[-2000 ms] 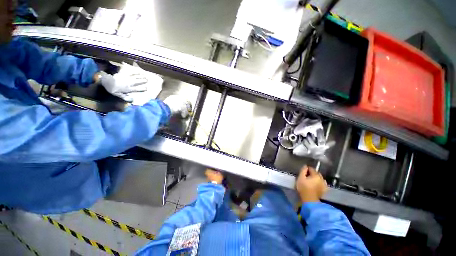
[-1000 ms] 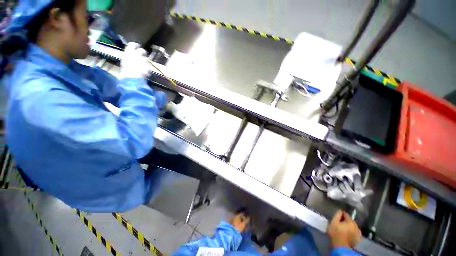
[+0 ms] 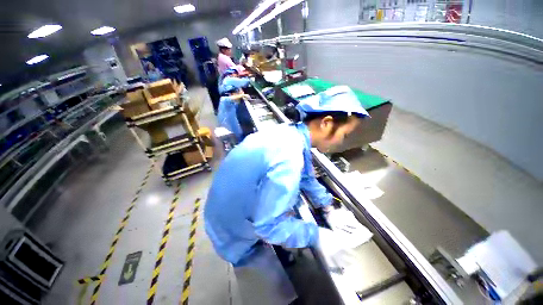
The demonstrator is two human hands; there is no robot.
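Note:
Neither of my hands is in the picture. Nearest in front of me, the conveyor rail (image 3: 402, 242) runs from the bottom right up toward the hall's far end, with a second rail beside it. A person in a blue smock and cap (image 3: 262, 179) bends over the line. Their white-gloved hands are at a white sheet or flat item (image 3: 355, 231) between the rails; what it is exactly I cannot tell. The grey bundle is out of view.
White papers (image 3: 504, 262) lie beyond the far rail at lower right. A cart with cardboard boxes (image 3: 159, 122) stands left of the line. A green-topped table (image 3: 374, 98) is behind the far rail. Other people work further up. Yellow-black tape (image 3: 164, 256) marks the floor.
The view has swung up and left along the line. Both my hands, the grey bundle and the red and black trays have left the picture. The neighbouring person now leans over the rails.

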